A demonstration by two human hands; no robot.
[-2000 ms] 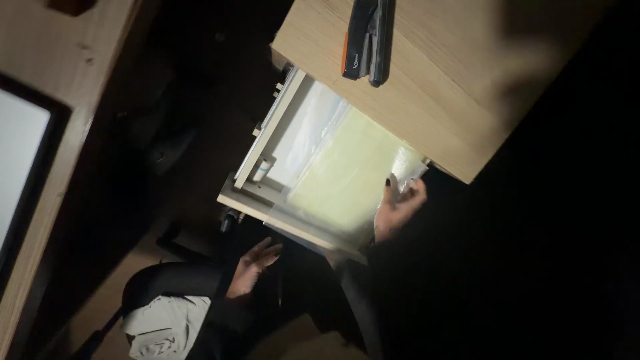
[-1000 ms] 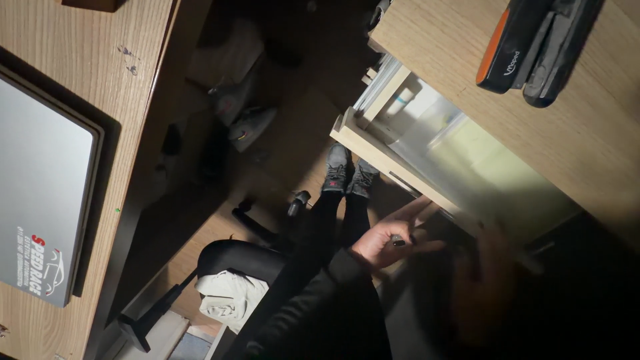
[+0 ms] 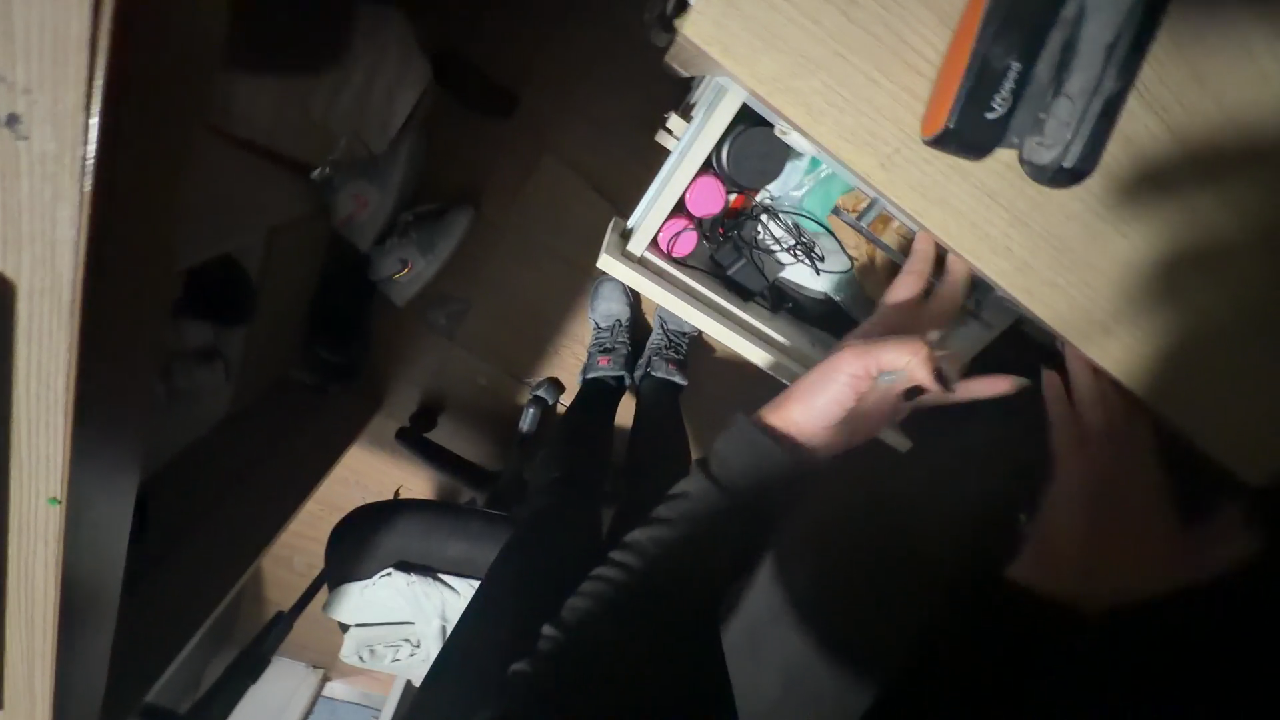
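Observation:
A pulled-out wooden drawer [image 3: 690, 312] holds pink-capped containers [image 3: 705, 195], a round black lid [image 3: 755, 157], tangled black cables [image 3: 790, 235] and a green item in clear plastic [image 3: 825, 188]. My left hand [image 3: 865, 385] is over the drawer's near right part, palm partly up, fingers spread, with no held object visible. My right hand [image 3: 1095, 480] is dim and blurred at the right, its fingertips close to the edge of the cabinet top; whether it holds anything is unclear. The drawer's right part is hidden by my left hand and shadow.
On the wooden cabinet top [image 3: 850, 60] lies a black and orange stapler [image 3: 1030, 90]. A desk edge [image 3: 40, 400] runs down the left. Below are my shoes [image 3: 610, 335], a chair's black armrest [image 3: 420, 535], a folded pale cloth [image 3: 400, 620] and other shoes [image 3: 420, 250] on the dark floor.
The drawer view earlier showed pale green and clear sheets; now containers and cables show. My left hand has moved up over the drawer from below its front. The view has shifted, and the laptop has left it.

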